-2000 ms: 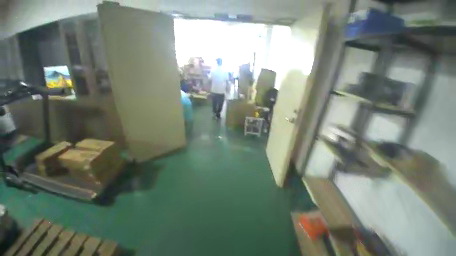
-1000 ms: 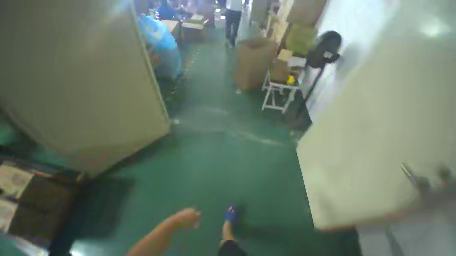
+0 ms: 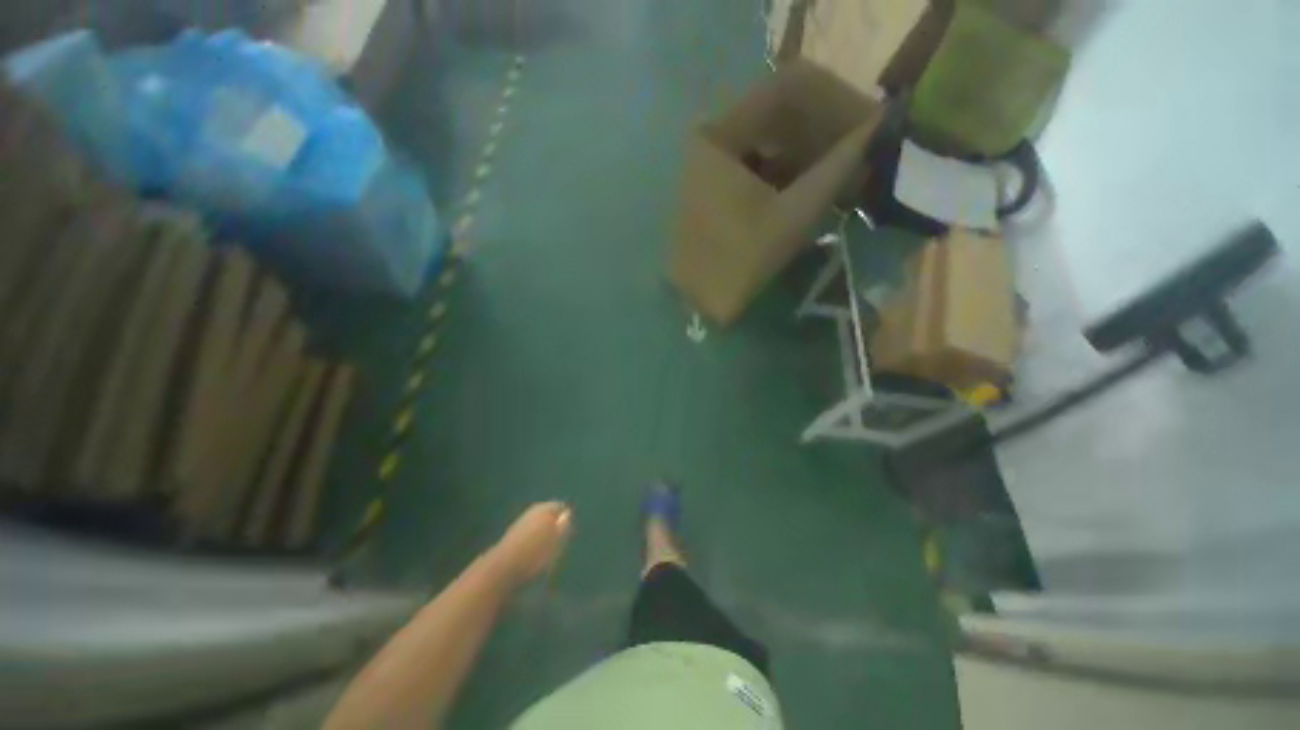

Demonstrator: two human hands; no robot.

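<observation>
My left hand (image 3: 538, 538) hangs over the green floor (image 3: 570, 385) at the bottom centre, blurred, with the fingers curled in. I see nothing held in it, but a thin pale line shows by the fingers, too blurred to name. My right hand is not in view. A large blue plastic bag (image 3: 271, 157), wrinkled and full, lies at the upper left. An open brown carton (image 3: 713, 214) stands on the floor ahead, with something dark red inside.
Flattened cardboard (image 3: 157, 357) stands in rows at the left. Yellow-black tape (image 3: 414, 378) runs along the floor. At the right are a white metal frame (image 3: 855, 357), a closed carton (image 3: 948, 314), a green-yellow chair or cushion (image 3: 988, 79) and a dark post-mounted device (image 3: 1183, 292). Doorway edges flank me.
The view has moved forward through the doorway and tilted down. The bag, open carton and frame are nearer. The walking person has left the view. My left hand stays low and curled.
</observation>
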